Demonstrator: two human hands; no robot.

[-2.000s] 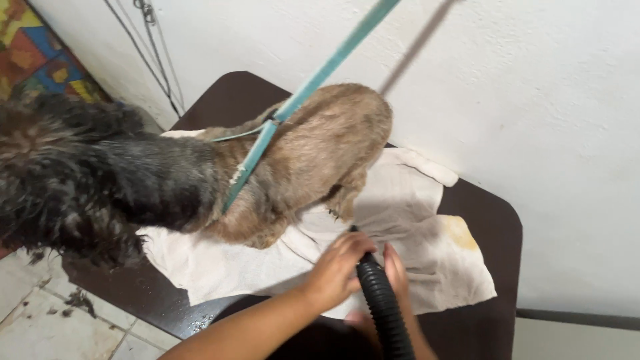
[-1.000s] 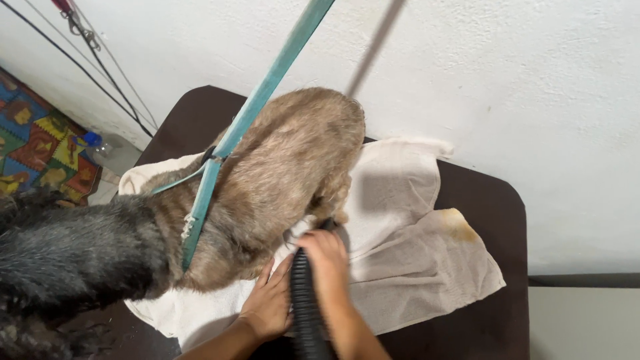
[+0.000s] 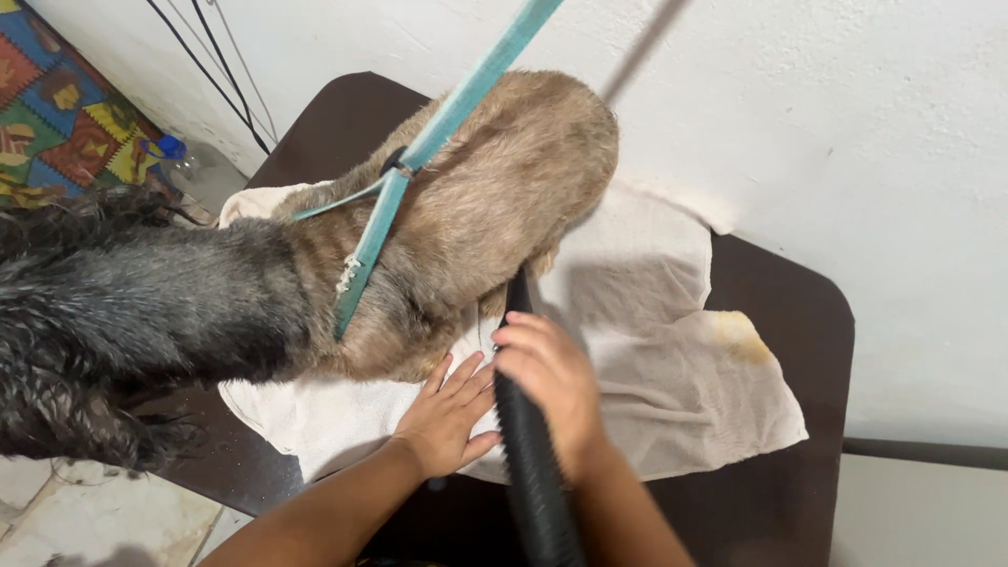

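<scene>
A dog (image 3: 504,189) with a short-clipped brown rear and darker fur toward the head stands on a white towel (image 3: 646,276). A teal strap (image 3: 465,102) with a black slider loops around its body. My right hand (image 3: 551,386) grips the front end of a black corrugated hose (image 3: 529,449), whose nozzle points at the dog's underside by the legs. My left hand (image 3: 453,413) lies with fingers spread on the towel, left of the hose and just below the dog's belly; it holds nothing. The nozzle's tip is partly hidden by the dog.
Under the towel is a dark brown table (image 3: 795,291) with rounded corners, against a white wall (image 3: 906,157). Dark cords (image 3: 224,87) hang at the upper left. A clear bottle with a blue cap (image 3: 172,147) stands beside a colourful patterned cloth (image 3: 59,102). Floor tiles show at lower left.
Two seconds ago my left hand was up at the hose; now it rests apart on the towel. The nozzle end has moved in under the dog. The view has shifted somewhat.
</scene>
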